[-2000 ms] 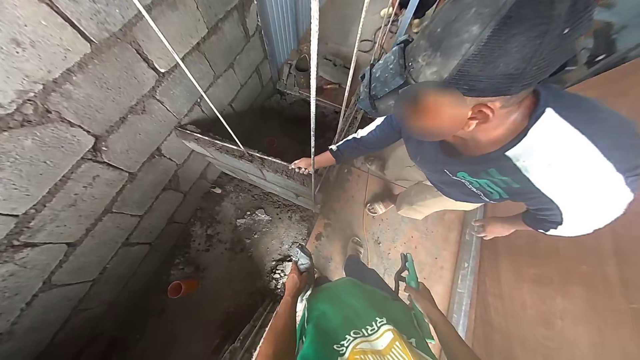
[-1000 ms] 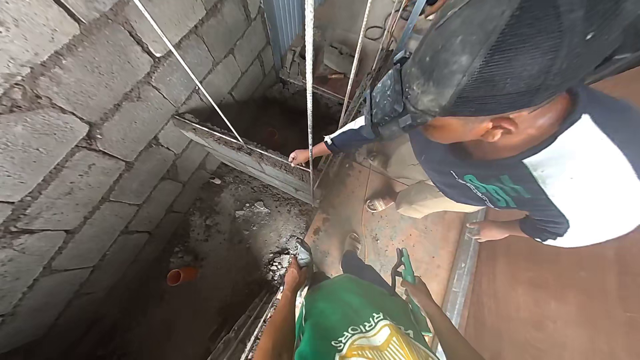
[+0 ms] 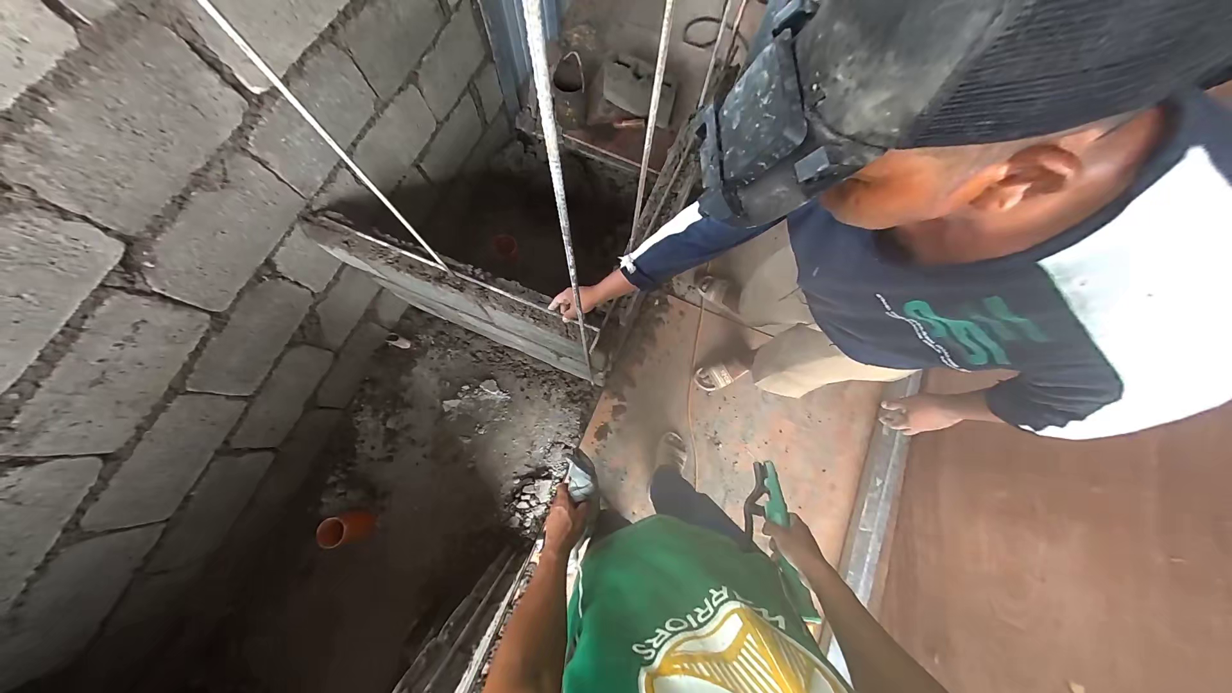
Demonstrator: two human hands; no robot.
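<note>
Low in the view, my left hand [image 3: 566,518] is closed around a small grey-white object [image 3: 580,478], whose kind I cannot tell, beside broken mortar at the pit's edge. My right hand [image 3: 791,539] grips a green tool with dark jaws [image 3: 772,493], which looks like a welding electrode holder, above the reddish floor. Beyond my hands a low concrete block partition [image 3: 472,303] crosses the pit. A co-worker's hand [image 3: 575,302] touches its top by a white rope [image 3: 558,173].
A co-worker [image 3: 962,260] in a dark cap leans in from the right, one hand on a metal edge [image 3: 871,491] beside a brown panel [image 3: 1049,539]. A block wall [image 3: 144,241] rises at left. An orange pipe [image 3: 345,528] sticks out of the pit floor. Ropes hang across the view.
The co-worker's head and cap have come further into view and lean closer over the partition. My two hands hold the same things as before.
</note>
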